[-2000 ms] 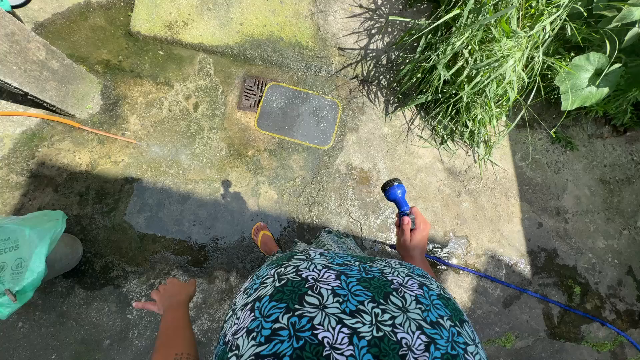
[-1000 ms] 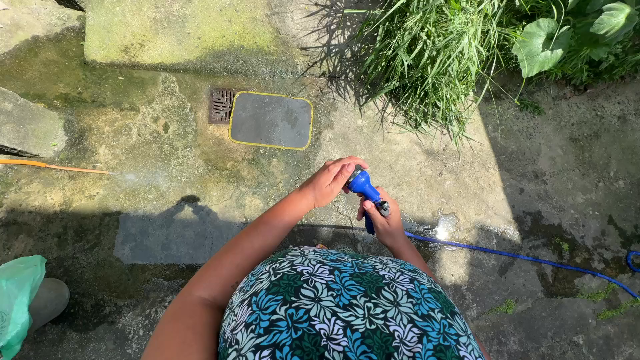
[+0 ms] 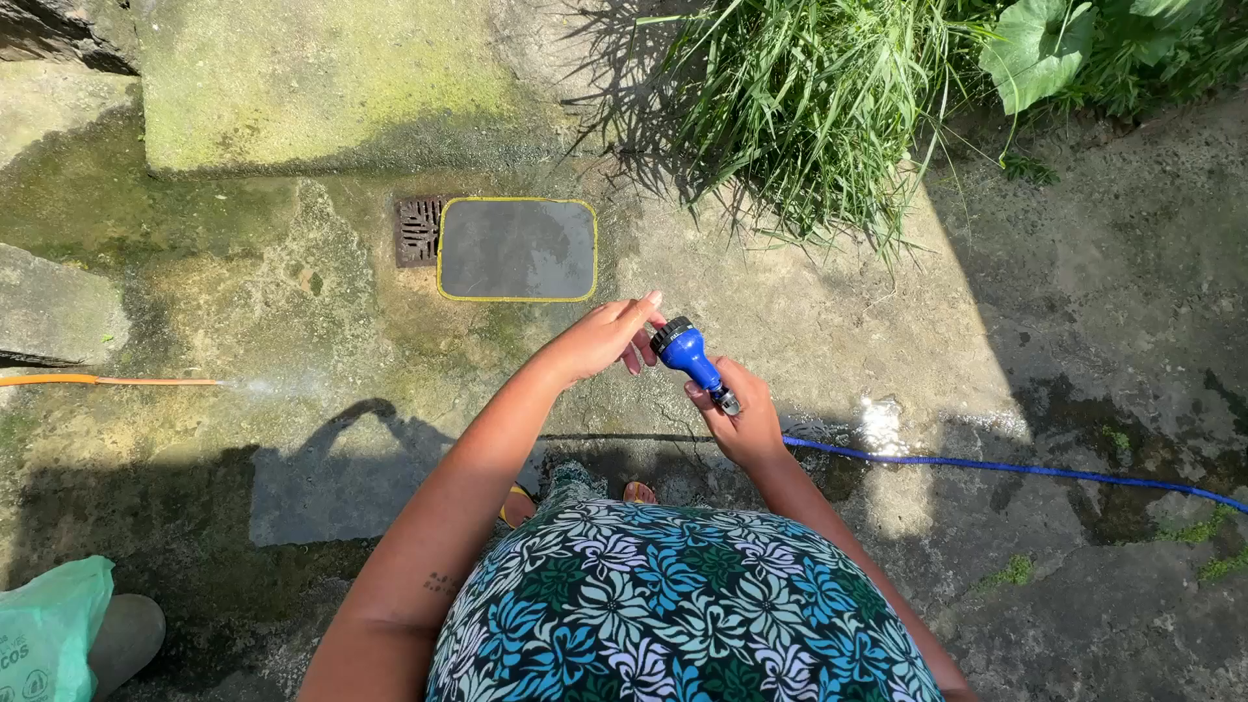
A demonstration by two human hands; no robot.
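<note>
A blue hose spray nozzle (image 3: pixel 690 357) with a black dial head is in my right hand (image 3: pixel 746 409), its head tilted up and to the left. My left hand (image 3: pixel 614 336) is beside the dial, fingers partly spread; whether the fingertips touch it I cannot tell. A blue hose (image 3: pixel 985 468) runs off to the right from behind my right wrist. On the wet concrete ahead lies a dark grey mat with a yellow edge (image 3: pixel 518 250), against a rusty drain grate (image 3: pixel 419 232). No spray shows at the nozzle.
An orange hose (image 3: pixel 58 379) at the left spurts water onto the ground. A green plastic bag (image 3: pixel 49 624) and a grey rounded object (image 3: pixel 127 639) are at lower left. Tall grass (image 3: pixel 809 117) grows at upper right. A mossy concrete slab (image 3: pixel 322 88) and a stone block (image 3: pixel 58 307) border the ground.
My left hand has come from the lower left up to the nozzle's head, then moved slightly off it. The nozzle has stayed in my right hand.
</note>
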